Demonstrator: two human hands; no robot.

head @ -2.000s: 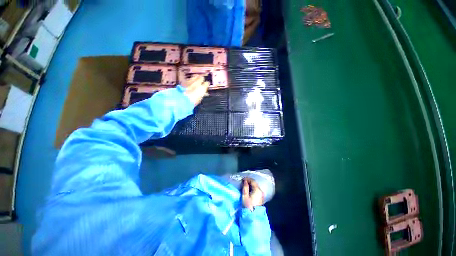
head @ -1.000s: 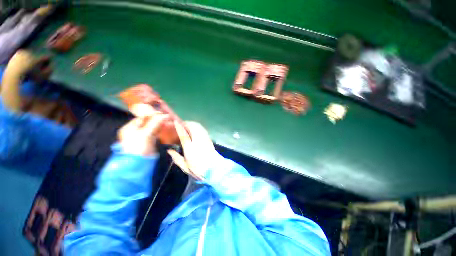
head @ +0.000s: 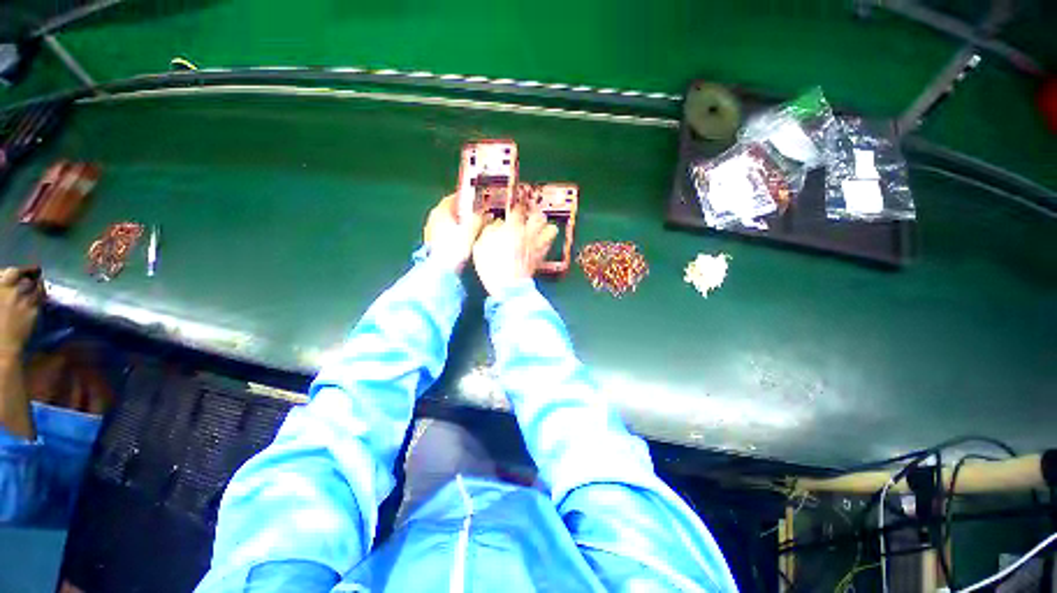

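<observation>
My left hand (head: 452,235) holds a rose-gold housing (head: 489,160) by its near left side, over the green bench. A second rose-gold housing (head: 559,195) lies close on its right. My right hand (head: 510,246) is between the two, its fingers over the inner edges; its fingertips partly hide both, and what it grips cannot be told. A pile of small copper-coloured parts (head: 612,268) lies right of the housings, and a smaller cream-white pile (head: 706,273) lies farther right.
A black mat (head: 684,191) at the right back bears clear parts bags (head: 742,185) and a grey-green roll (head: 712,112). At the left are stacked housings (head: 60,193), another copper pile (head: 115,250), a thin pale tool (head: 152,249) and another person's hand (head: 16,309). Cables hang at the lower right.
The view has turned from the tray stack to the bench. Both hands have moved forward from the bench's near edge with a housing, to the housings lying on the bench.
</observation>
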